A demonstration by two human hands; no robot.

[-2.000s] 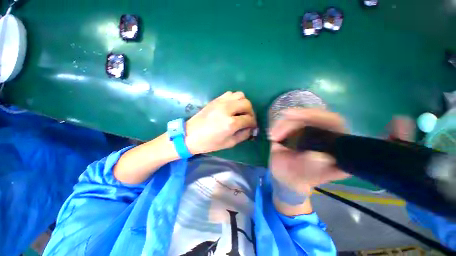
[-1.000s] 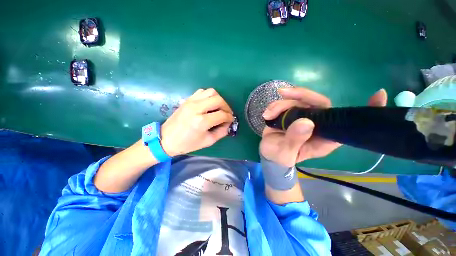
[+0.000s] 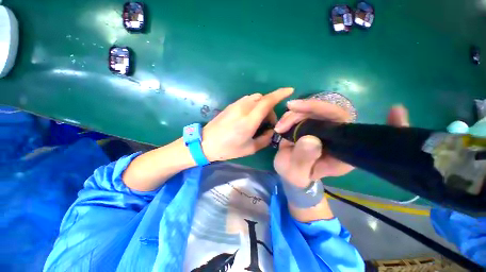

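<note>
My left hand (image 3: 240,127) holds a small black device housing (image 3: 276,139), mostly hidden by the fingers; its index finger is stretched out to the right. My right hand (image 3: 314,141) grips the front of a long thick black electric screwdriver (image 3: 383,146). The screwdriver's nose points left at the housing, and my right fingertips meet my left hand there. The bit is hidden. A round grey speckled disc (image 3: 341,101) lies behind my right hand, partly covered by it.
On the green mat (image 3: 234,48) lie two black housings at upper left (image 3: 120,60), a pair at upper right (image 3: 341,19) and a dark piece (image 3: 475,54) at far right. A white round device (image 3: 6,40) is at the left edge. A black cable (image 3: 394,227) runs lower right.
My right hand and the screwdriver have moved left, off the disc, to the housing in my left hand. My left index finger has stretched out. The camera view has shifted.
</note>
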